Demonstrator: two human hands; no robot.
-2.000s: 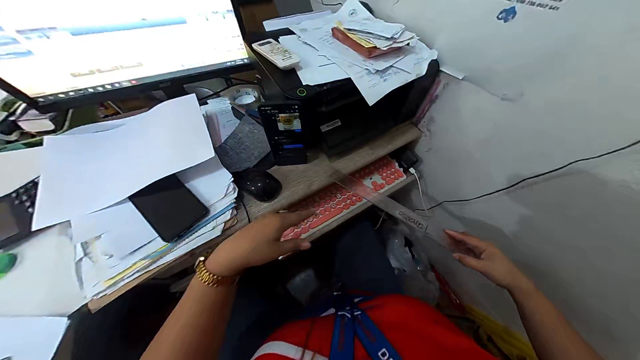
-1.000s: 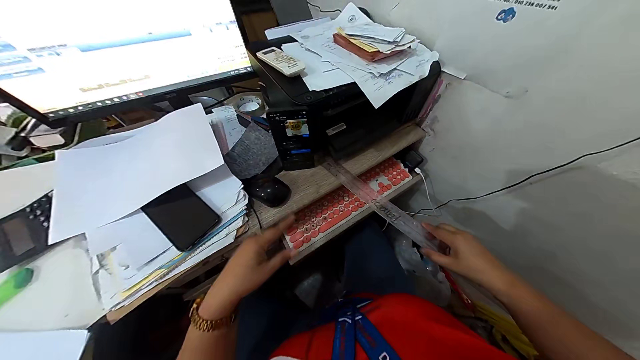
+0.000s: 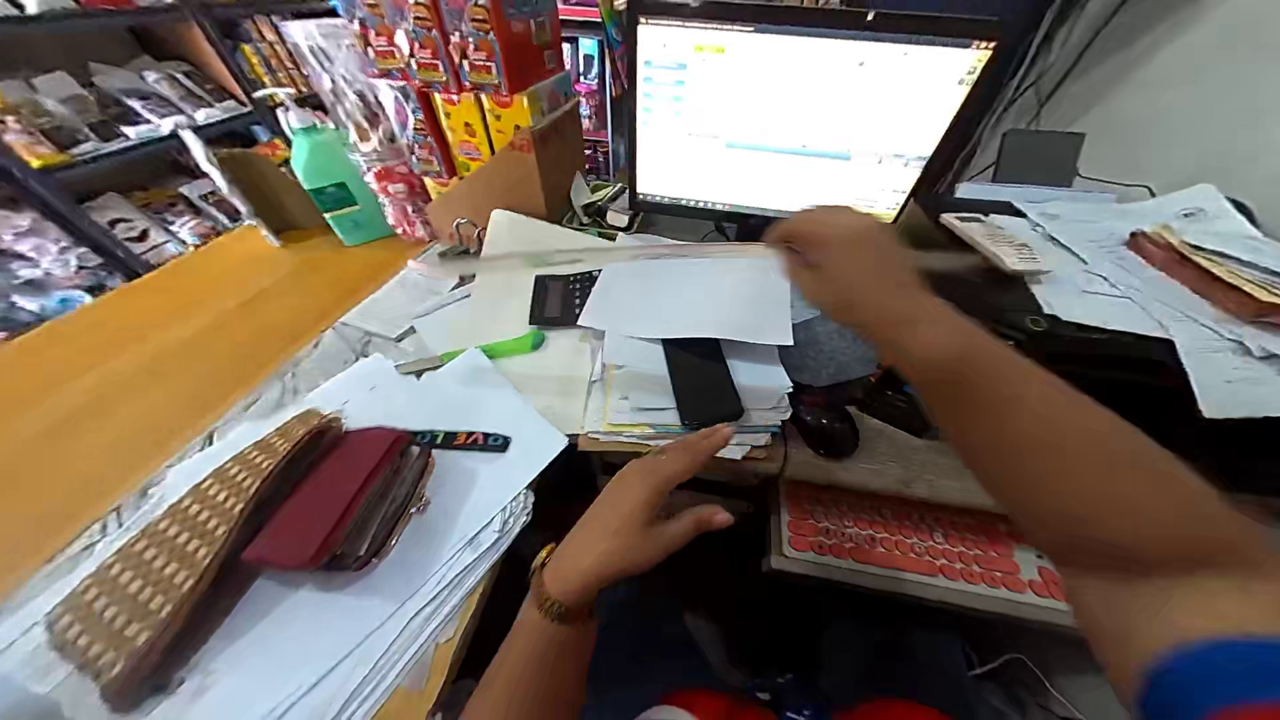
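Observation:
My right hand (image 3: 845, 265), blurred, is closed around a clear plastic ruler (image 3: 620, 254). The ruler lies level, its long end reaching left above a white sheet of paper (image 3: 700, 300) and a black calculator (image 3: 562, 298). My left hand (image 3: 640, 505), with a gold watch at the wrist, has its fingers apart and holds nothing. Its fingertips are close to the front edge of the paper stack, by a black phone (image 3: 703, 382). A black mouse (image 3: 826, 425) sits right of the stack, and a red-keyed keyboard (image 3: 915, 550) is on the lower shelf.
A monitor (image 3: 800, 120) stands behind the papers. At left are a green-handled knife (image 3: 480, 352), a maroon wallet (image 3: 325, 500), a woven purse (image 3: 190, 560) and a green pump bottle (image 3: 335, 185). Papers and a white calculator (image 3: 995, 243) lie at right.
The view has swung left. My right hand has moved with the ruler from beside the keyboard to above the papers in front of the monitor. My left hand has left the keyboard's edge.

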